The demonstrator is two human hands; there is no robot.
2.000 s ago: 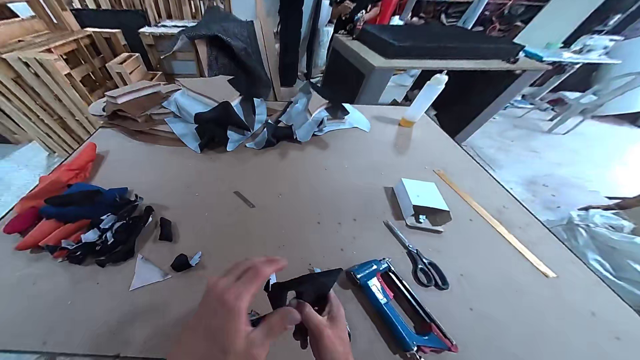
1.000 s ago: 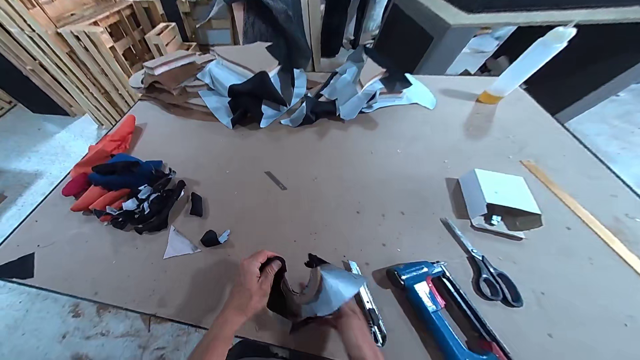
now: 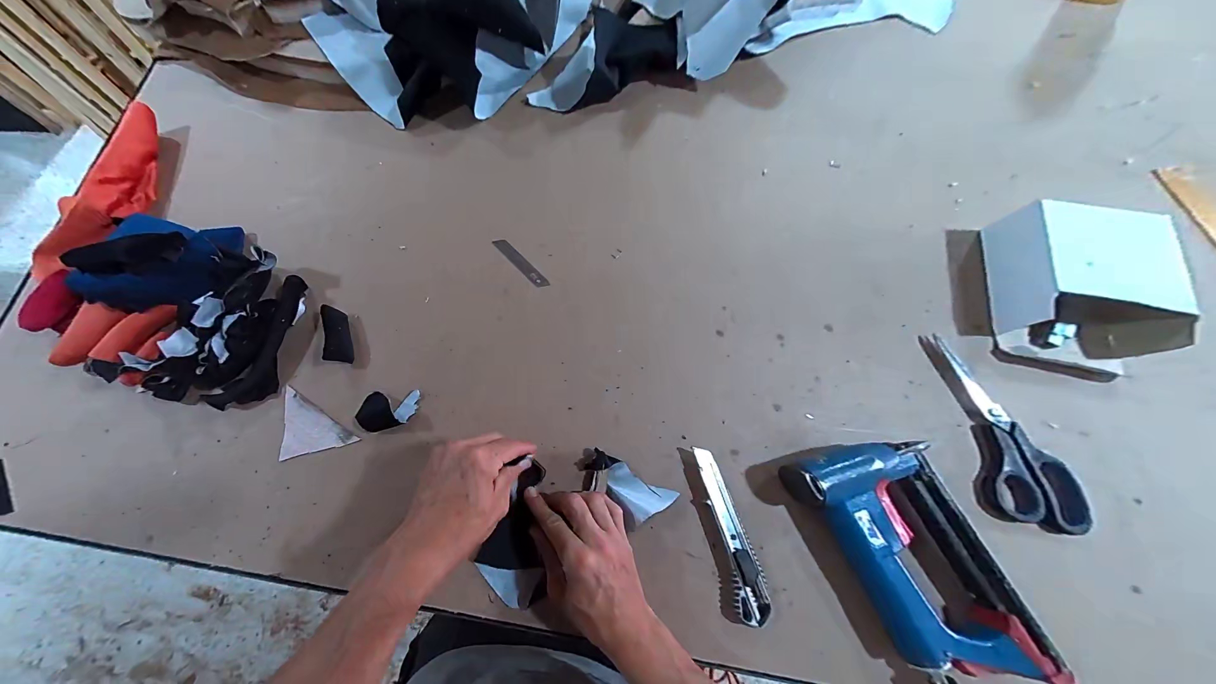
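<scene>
Near the front edge of the table, my left hand (image 3: 472, 484) pinches the upper end of a piece of black fabric with a pale grey underside (image 3: 508, 546). My right hand (image 3: 587, 551) lies over the right side of that piece, its fingertips close to the left ones; the part beneath the palm is hidden. A curled black and grey scrap (image 3: 638, 489) sticks out past the right fingers. To the right lie a snap-off utility knife (image 3: 731, 537), a blue manual staple gun (image 3: 893, 551) and scissors with dark handles (image 3: 1021, 456).
Orange, blue and black fabric scraps (image 3: 180, 294) are heaped at the left, near small offcuts (image 3: 313, 427). A thin metal strip (image 3: 521, 263) lies mid-table. An open white box (image 3: 1116, 252) and a wooden strip (image 3: 1187, 195) are at the right. Larger black and grey pieces (image 3: 627, 57) lie at the back.
The fabric, held up off the table with its pale side showing a second ago, is now down near the table edge with my hands close together on it. The view has tilted down.
</scene>
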